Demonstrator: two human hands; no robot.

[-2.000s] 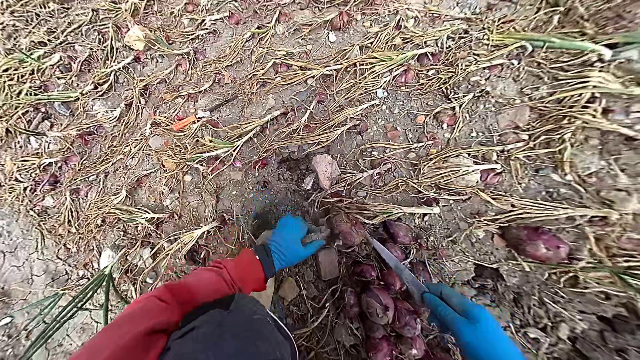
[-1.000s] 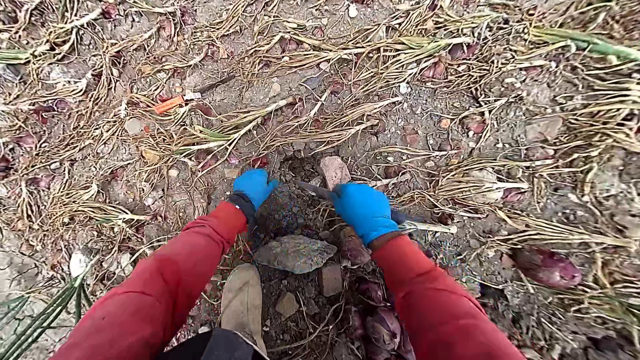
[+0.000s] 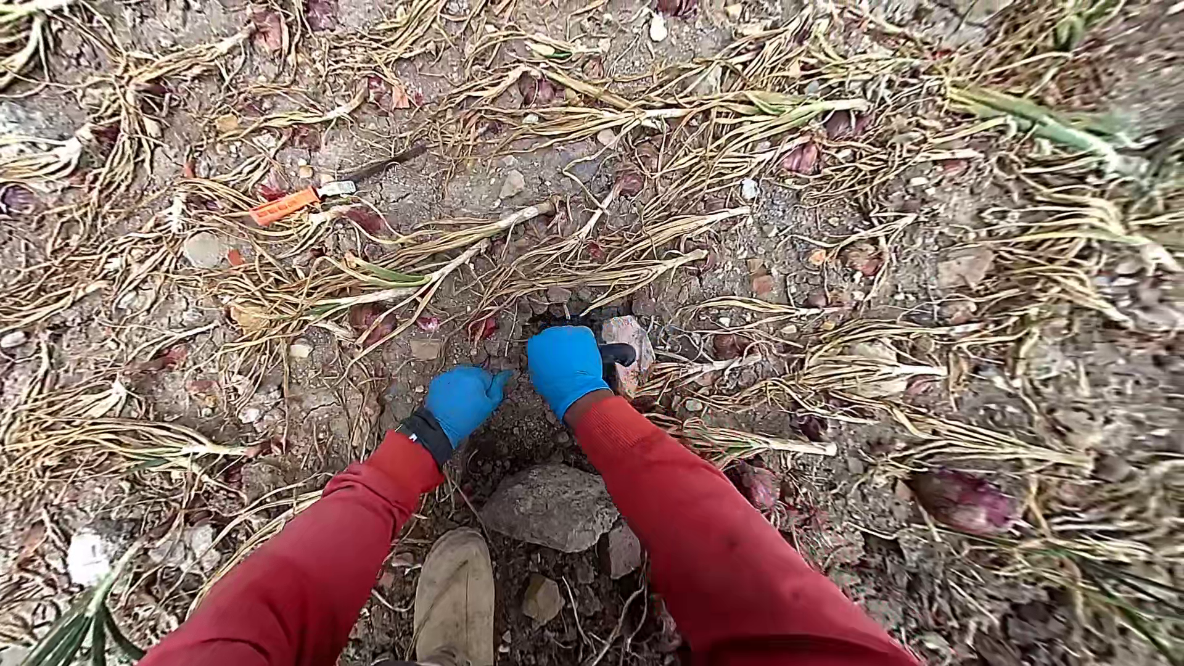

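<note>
My right hand (image 3: 566, 368), in a blue glove, is closed around the black handle (image 3: 618, 354) of a knife; the blade is hidden beneath the hand. The handle's end sticks out beside a pinkish stone (image 3: 629, 347). Lower and to the left, my gloved left hand (image 3: 465, 402) is close to the dark loose soil, its fingers curled and its thumb towards the right hand. Whether it grips anything does not show. Dry onion tops (image 3: 435, 282) lie just beyond both hands. A red onion (image 3: 967, 501) rests on the ground at the right.
A flat grey stone (image 3: 552, 507) lies between my forearms, beside my shoe (image 3: 455, 592). An orange-handled tool (image 3: 285, 205) lies at the upper left. Another red onion (image 3: 760, 486) shows beside my right sleeve. Withered onion plants cover much of the soil around.
The knife hand has moved from the pile of onions at lower right to the soil near the pinkish stone. My left hand has let the view of the flat grey stone open up.
</note>
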